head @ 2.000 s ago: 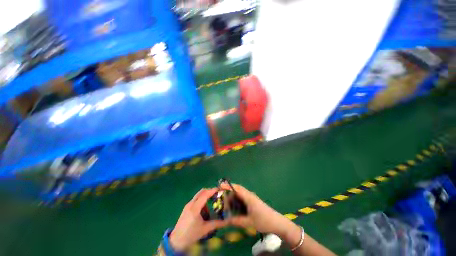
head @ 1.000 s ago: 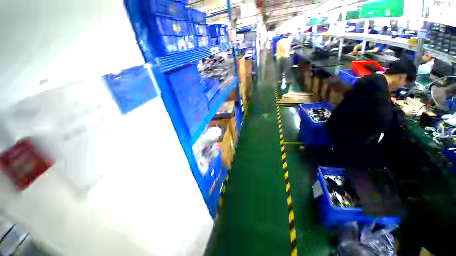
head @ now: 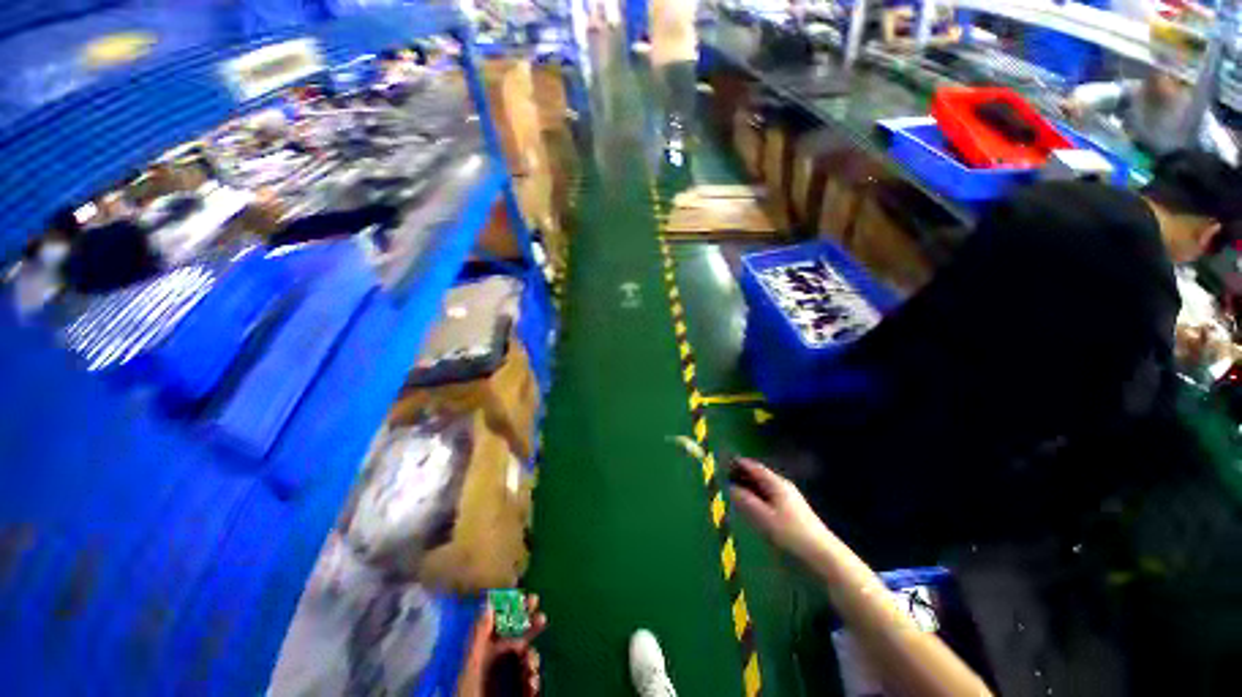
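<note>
My left hand (head: 499, 659) is at the bottom edge, partly cut off. It holds a small green circuit board (head: 510, 613) at its fingertips. Something dark also shows in the palm below the board, too unclear to name. My right hand (head: 770, 504) is raised over the aisle with its fingers closed on a small dark object (head: 740, 474). A short pale thing (head: 688, 445) shows just left of it; whether the two are joined cannot be told. The hands are well apart.
Blue shelving (head: 409, 320) with cartons (head: 477, 477) and plastic bags lines the left. A person in black (head: 1022, 354) sits at right beside a blue bin of parts (head: 817, 302). A red bin (head: 1001, 127) stands on the bench. Another person is far down the aisle.
Two seconds ago both hands were together around a dark object with yellow parts. Now they are apart. The view has turned and moved along the aisle past the white panel.
</note>
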